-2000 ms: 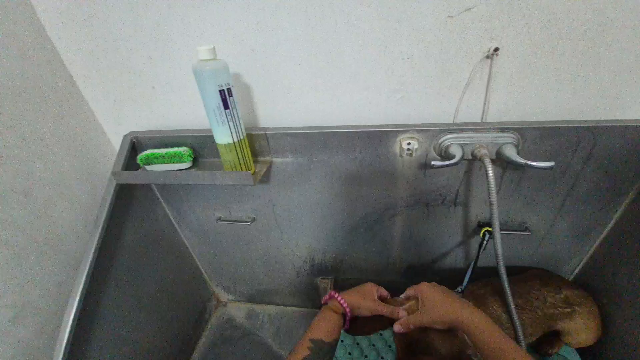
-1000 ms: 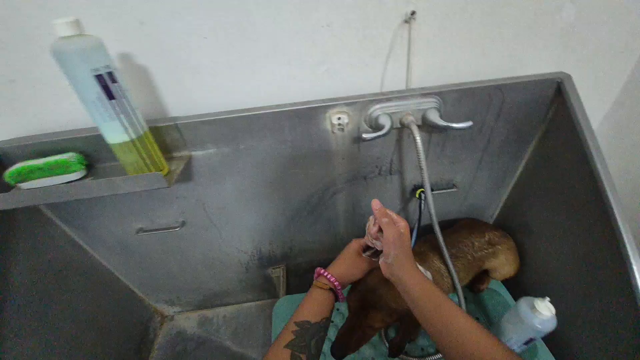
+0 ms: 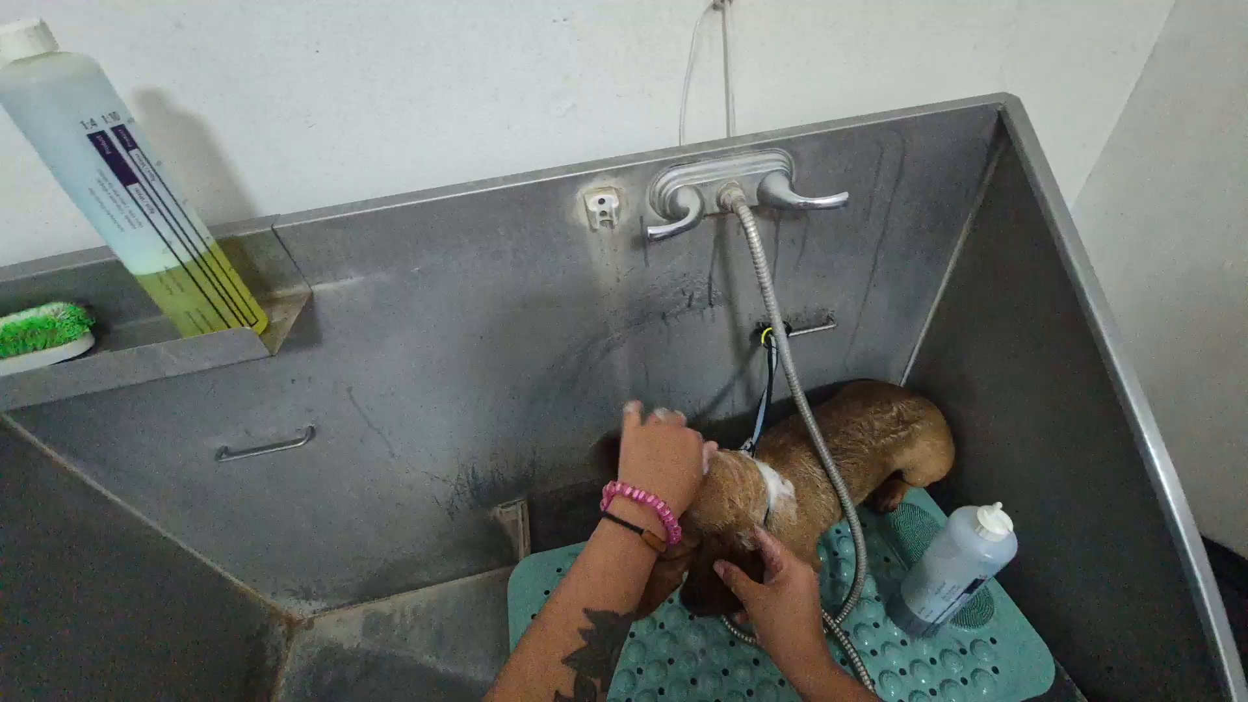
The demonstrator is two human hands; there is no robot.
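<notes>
A wet brown dog (image 3: 858,439) stands on a green bubbled rubber bath mat (image 3: 673,653) in a metal tub, with white lather on its neck and back. My left hand (image 3: 661,458), with a pink coiled band and a dark bracelet at the wrist, is at the dog's head, its fingers bent and sudsy. On the near side of the head and neck lies my right hand (image 3: 775,585), thumb and fingers spread, holding nothing. A blue and black tether (image 3: 763,400) runs from the dog's neck to a small bar on the back wall. The dog's face is mostly hidden.
A metal shower hose (image 3: 795,361) hangs from the two-lever tap (image 3: 731,185), across the dog, onto the mat. A squeeze bottle (image 3: 954,570) stands at the mat's right. The upper left ledge (image 3: 156,363) holds a tall bottle (image 3: 136,195) and a green-bristled brush (image 3: 44,333).
My hands were together above the dog; now they are apart, the left at its head and the right lower at its neck. White lather shows on the neck and back.
</notes>
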